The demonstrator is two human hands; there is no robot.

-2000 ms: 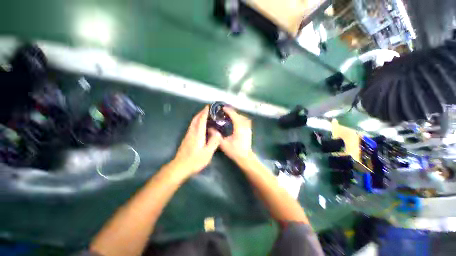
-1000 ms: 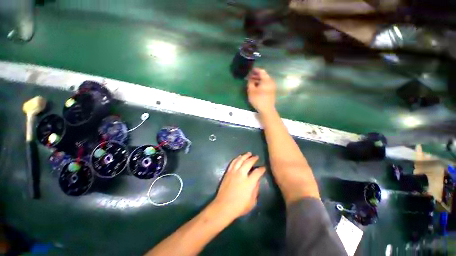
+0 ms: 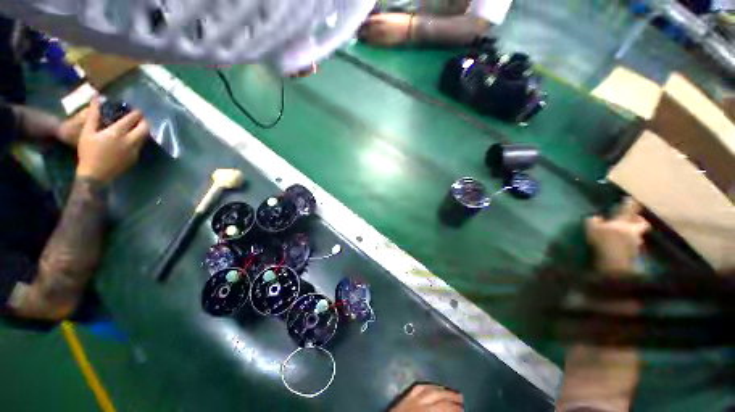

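My left hand [image 3: 427,397] shows only in part at the bottom edge; its grip is cut off. My right hand [image 3: 619,240] is over the green belt at the right, blurred, with a dark smear across the forearm; I cannot tell if it holds anything. A black cylindrical unit [image 3: 469,193] stands open end up on the belt, left of this hand. Beside it are a lying black housing [image 3: 516,156] and a round wired insert [image 3: 524,186]. Several part-built units [image 3: 276,290] with green spots cluster on the bench mat. A thin white ring [image 3: 309,372] lies below them.
A mallet [image 3: 197,221] lies left of the cluster. A white rail [image 3: 355,236] separates bench and belt. More black units [image 3: 493,83] are across the belt. An open cardboard box [image 3: 673,189] is at right. Coworkers' hands show at left [image 3: 111,145] and top [image 3: 391,29]. A grey hose crosses the top left.
The view has swung left. My right hand is away from the black unit, which now stands on the belt. My left hand has dropped to the bottom edge of the picture.
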